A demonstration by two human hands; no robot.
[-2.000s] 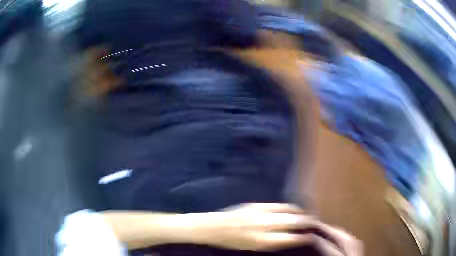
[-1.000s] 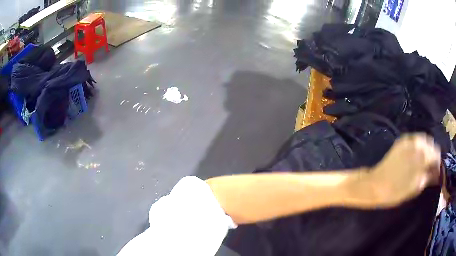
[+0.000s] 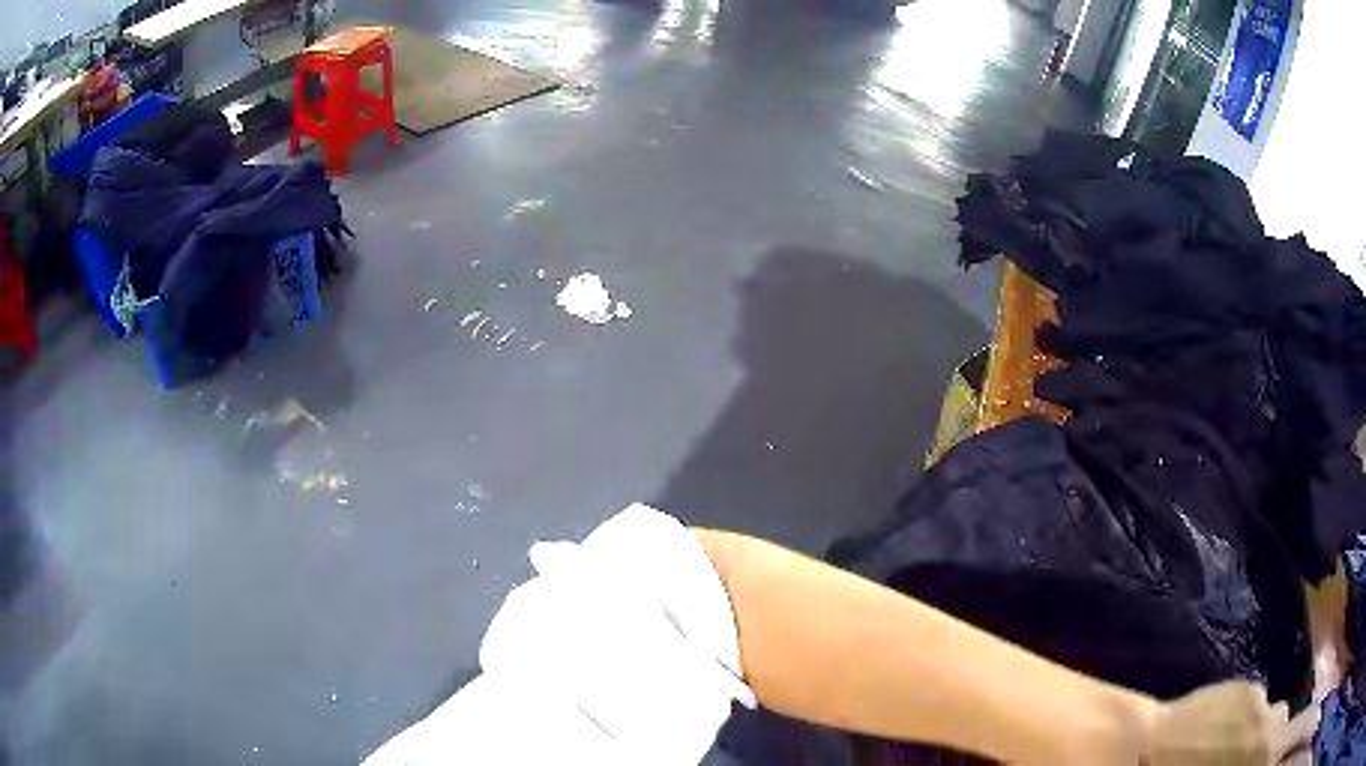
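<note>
My left hand [image 3: 1221,729] is at the lower right, blurred, at the end of a bare forearm and a white sleeve. It lies against dark cloth near the picture's bottom edge, and its fingertips are too unclear to show a grip. The dark garment [image 3: 1034,509] hangs over the near side of the table, partly behind the forearm. A garment bundle [image 3: 1184,285] in crumpled black lies on the table beyond it. My right hand is out of the picture.
The brown table edge [image 3: 1022,344] shows beneath the bundle. Blue cloth [image 3: 1341,733] is at the lower right rim. Across the grey floor stand a blue crate [image 3: 102,285] of dark garments and a red stool [image 3: 345,97]. A white scrap [image 3: 587,298] lies on the floor.
The view has swung left from the table to the floor, then slightly back right. My left hand has moved lower, towards the bottom edge.
</note>
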